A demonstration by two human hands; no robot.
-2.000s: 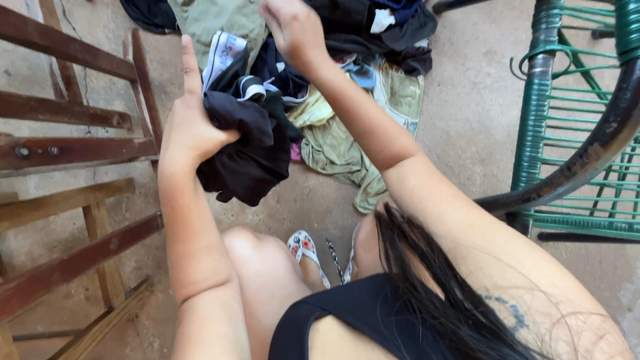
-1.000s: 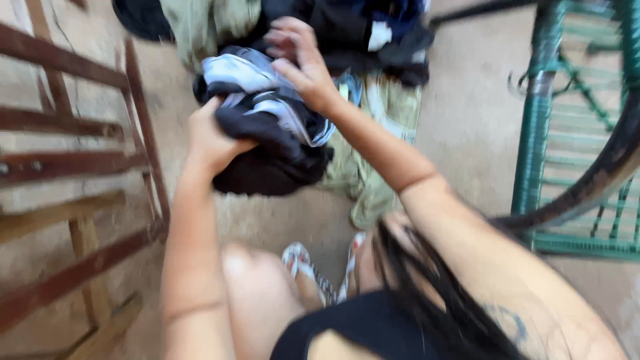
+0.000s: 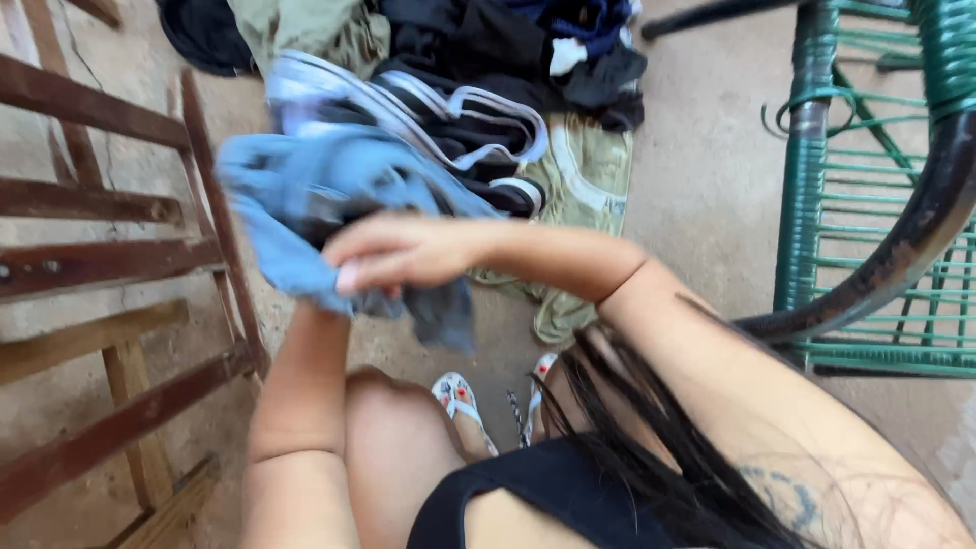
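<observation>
A crumpled light-blue garment (image 3: 305, 168), blurred by motion, is bunched at my two hands. My right hand (image 3: 412, 252) reaches across to the left with its fingers closed on the lower edge of the blue cloth. The cloth covers my left hand, and only the forearm shows below it. Dark garments with white-and-black waistbands (image 3: 488, 126) lie or hang just behind the blue cloth; which of them my left hand holds cannot be told. Underneath, pale green clothing (image 3: 591, 183) with a white band is spread on the floor.
More dark clothes (image 3: 488, 46) and an olive garment (image 3: 305, 27) lie at the top. A wooden chair (image 3: 99, 259) stands on its frame at the left, a green corded metal chair (image 3: 801, 191) at the right. My feet in white flip-flops (image 3: 465, 404) are below.
The light-blue garment has come up to my hands, where earlier only dark and white-banded cloth was at my left hand. My right hand has moved down and left and closed on the blue cloth.
</observation>
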